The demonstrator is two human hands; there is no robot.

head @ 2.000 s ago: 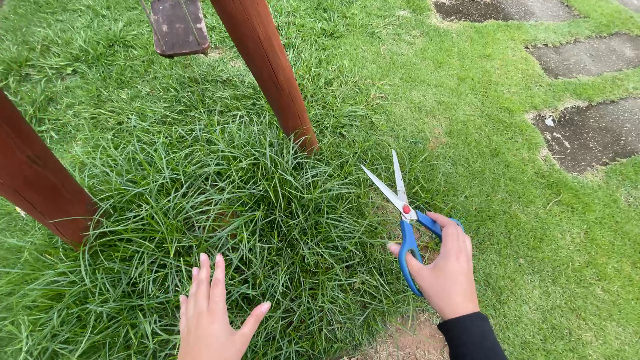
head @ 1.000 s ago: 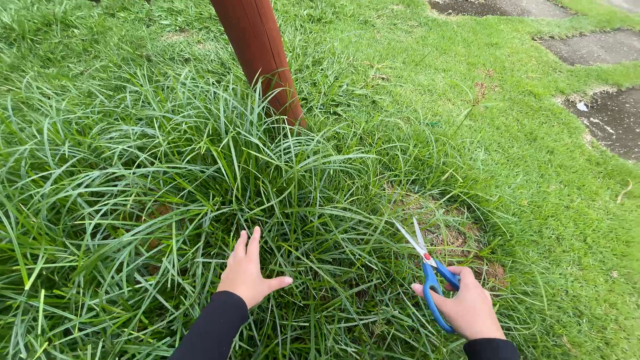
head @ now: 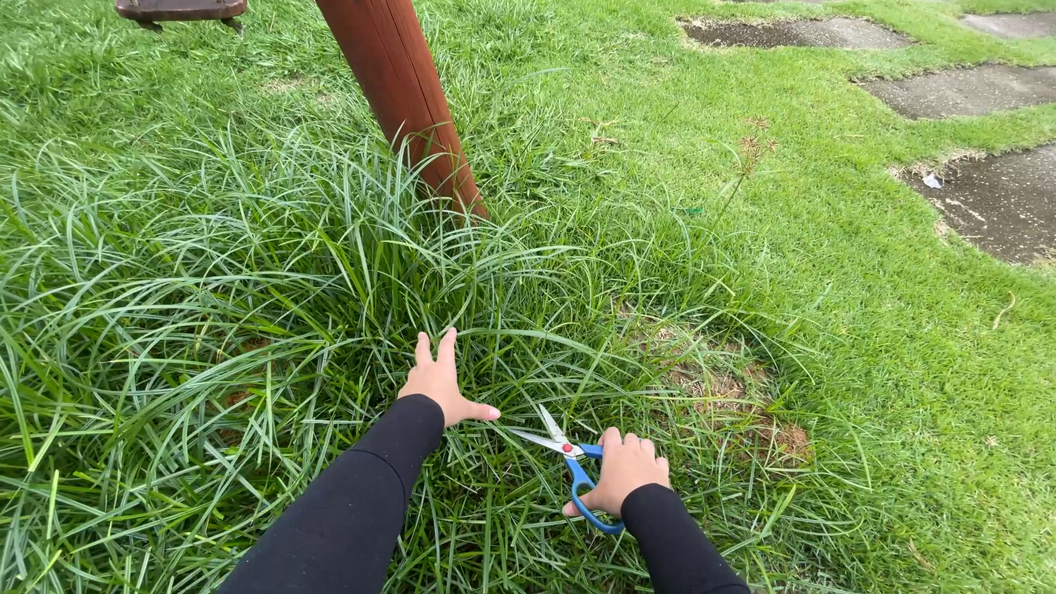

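Observation:
My right hand [head: 629, 472] grips blue-handled scissors [head: 577, 462] low in the view, right of the middle. Their blades are spread and point up and to the left, toward my left hand [head: 441, 384]. That hand holds nothing; its fingers are apart among the blades of a tall grass clump [head: 355, 247], with the thumb toward the scissors. Long blades arch around both hands and fill the left and middle. Black sleeves cover both forearms.
A reddish-brown wooden post [head: 404, 91] rises slanting from the clump. A swing seat [head: 180, 8] shows at the top left. Short lawn [head: 899, 355] and stone slabs [head: 1002, 202] lie to the right. Dry cut grass and bare soil [head: 718, 388] sit beside my right hand.
My hands have come closer together, with the scissors now near my left thumb. The scissors' blades stay spread. The view has shifted, and the second post from two seconds ago is out of it.

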